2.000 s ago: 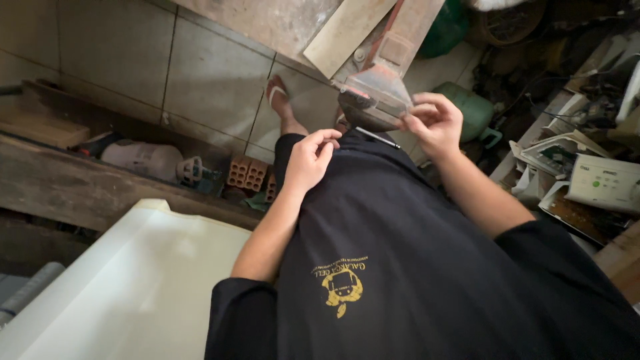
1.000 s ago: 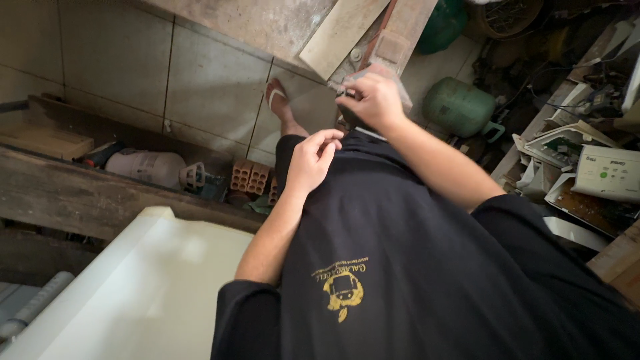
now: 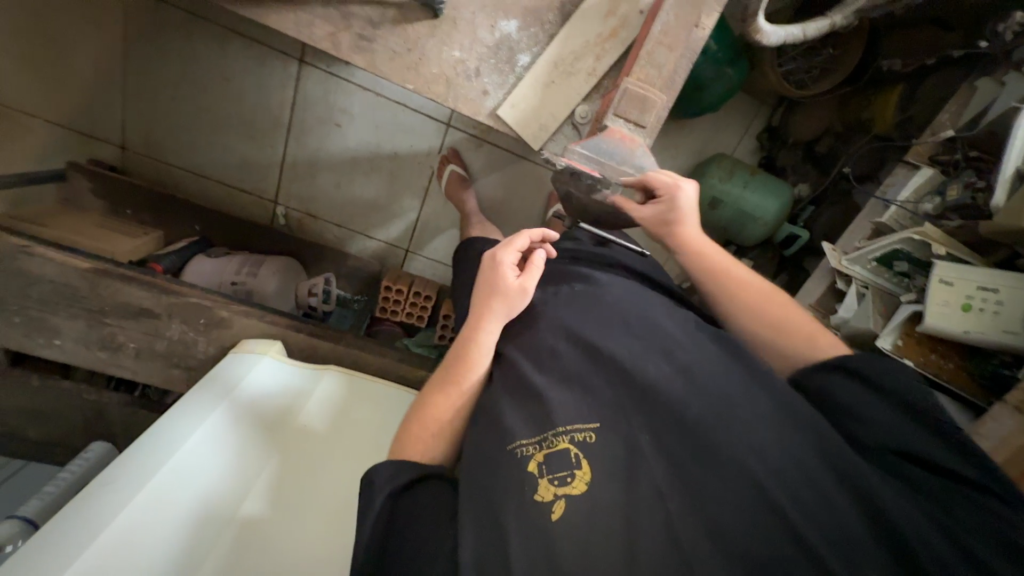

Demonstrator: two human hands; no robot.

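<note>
Near the end of a wooden bench, my right hand (image 3: 660, 204) has its thumb and fingers at the right edge of a dark, worn vise-like metal piece (image 3: 596, 192); whether it grips it I cannot tell. A thin metal rod (image 3: 612, 238) sticks out below that piece, toward the lower right. My left hand (image 3: 516, 268) is raised in front of the shirt, left of the rod, with fingers loosely curled and apart and nothing seen in them. A pale flat board (image 3: 572, 72) lies on the bench behind the metal piece.
The dusty wooden bench (image 3: 448, 56) runs along the top. Right are a green gas cylinder (image 3: 740, 200) and a shelf heaped with appliance parts, among them a white control panel (image 3: 972, 304). Left stand a wooden trough (image 3: 120, 296), hollow bricks (image 3: 408, 298) and a large white panel (image 3: 264, 464).
One second ago my right hand was over the top of the metal piece; now it is at its right edge, and the rod shows more fully. My left hand has stayed about where it was.
</note>
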